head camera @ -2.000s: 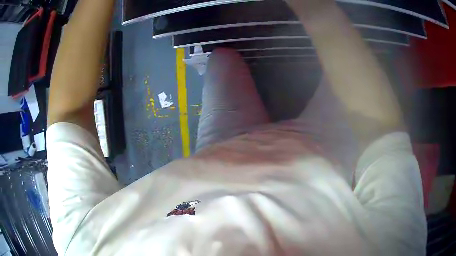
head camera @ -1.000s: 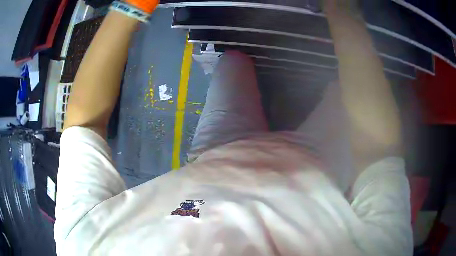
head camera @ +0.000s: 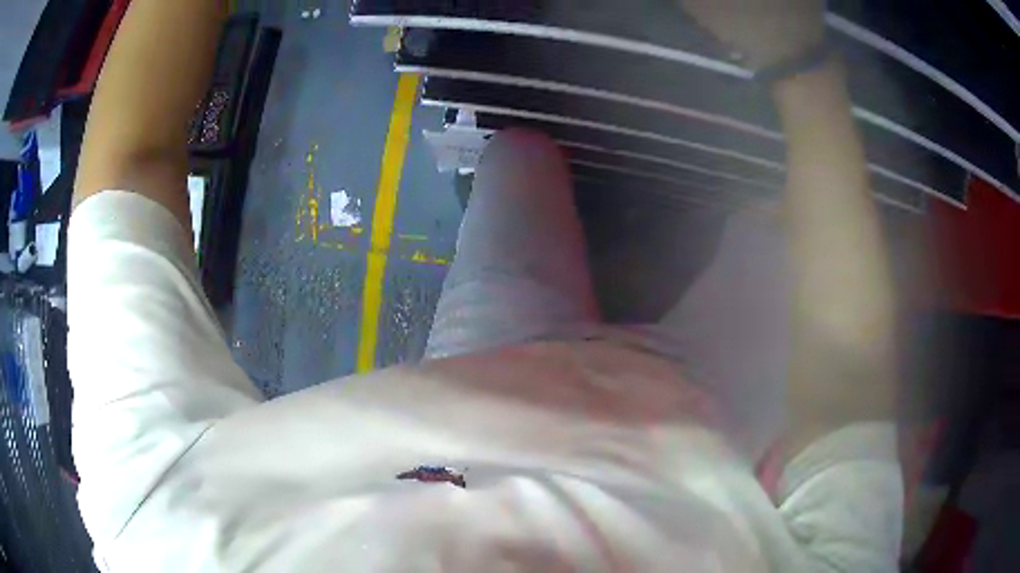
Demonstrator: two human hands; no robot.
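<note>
My right hand [head camera: 755, 31] is at the top edge, right of centre, partly cut off and blurred. It is over the black shelves of the rack [head camera: 537, 50], with a dark band at the wrist. Whether its fingers hold anything cannot be told. My left forearm reaches up along the left side and leaves at the top edge, so my left hand is out of the picture. The shelves are stacked closely, with white front edges. No separate unit can be made out on them.
Black trays [head camera: 244, 168] stand left of the aisle floor [head camera: 302, 280], which has a yellow line [head camera: 386, 213] and a white scrap [head camera: 346, 208]. Red and black trays [head camera: 56, 67] are at the upper left. A red surface [head camera: 973, 252] is at the right. My knee is under the shelves.
My left hand, partly visible with orange at the top edge a second ago, has left the picture. My right hand has come further into view, with its wrist band now showing.
</note>
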